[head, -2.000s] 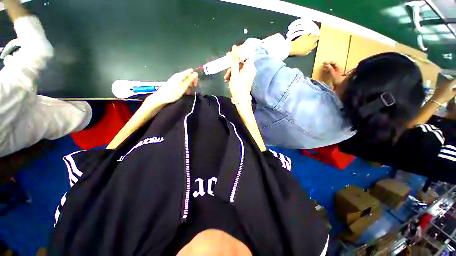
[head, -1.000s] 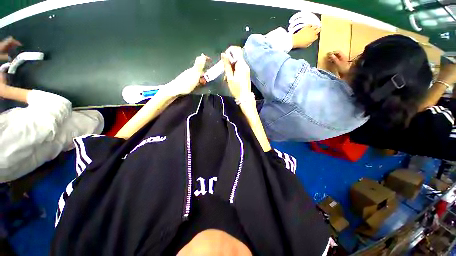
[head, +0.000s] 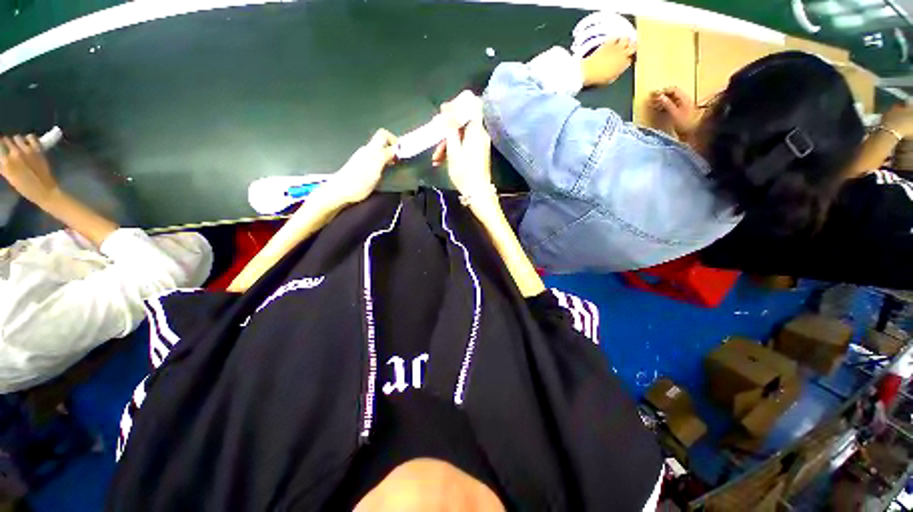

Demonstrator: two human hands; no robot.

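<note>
A white curved housing (head: 425, 135) is held between my two hands above the bench edge. My right hand (head: 466, 140) grips its upper right end from above. My left hand (head: 372, 160) has its fingertips at the lower left end of the housing; the small detail there is too blurred to tell. A second white shell (head: 268, 194) with a bright blue cylinder (head: 302, 188) in it lies at the bench edge, partly hidden by my left wrist.
The dark green bench (head: 230, 90) has a white rail (head: 180, 22) behind it. A person in a denim jacket (head: 601, 170) sits close on the right beside cardboard sheets (head: 666, 75). A person in white (head: 95, 290) sits on the left. Cartons (head: 746, 375) stand on the blue floor.
The housing's near end now reaches my left fingertips, where a reddish detail showed before. The left neighbour's hand has moved, and the white piece near it sits lower and further left.
</note>
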